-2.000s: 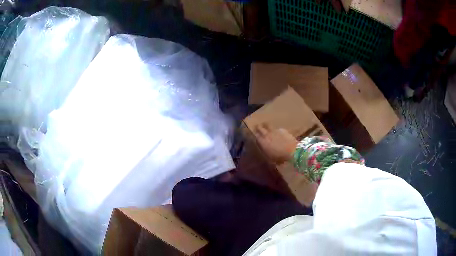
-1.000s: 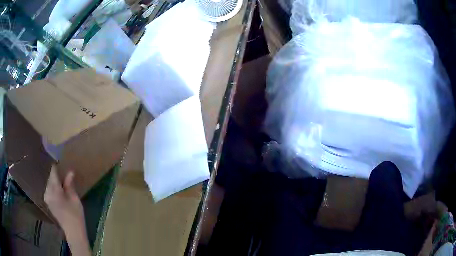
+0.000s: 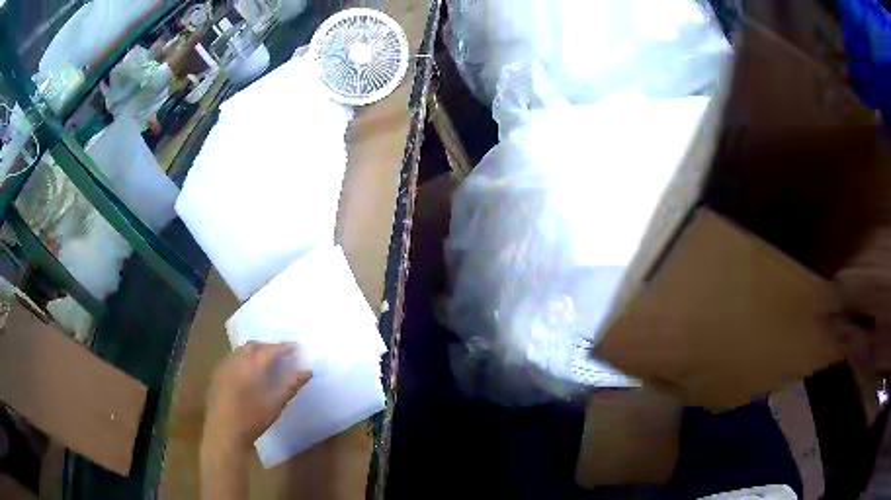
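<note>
My left hand (image 3: pixel 244 395) is at the left edge of a white sheet (image 3: pixel 327 347) on the brown-topped bench. Its curled fingers lie over the sheet; any part of the hand beneath is hidden. A small open brown carton (image 3: pixel 718 317) is tilted at the right, with its dark inside showing. My right hand (image 3: pixel 865 298) is dim and cut off by the right edge, and holds the carton's right side. More white sheets (image 3: pixel 269 186) lie farther up the bench. A bright white stack (image 3: pixel 611 186) stands in a clear plastic bag (image 3: pixel 513 283), partly behind the carton.
A round white fan (image 3: pixel 360 57) stands at the bench's far end. The bench's dark edge (image 3: pixel 401 264) runs between the sheets and the bag. Green framing (image 3: pixel 122 210) and a brown carton (image 3: pixel 73 381) are at the left. A brown carton piece (image 3: pixel 628 437) is near my lap.
My left hand has moved right from the large carton onto the bench sheet, which now lies at a different angle. The open carton and my right hand have come into view at the right.
</note>
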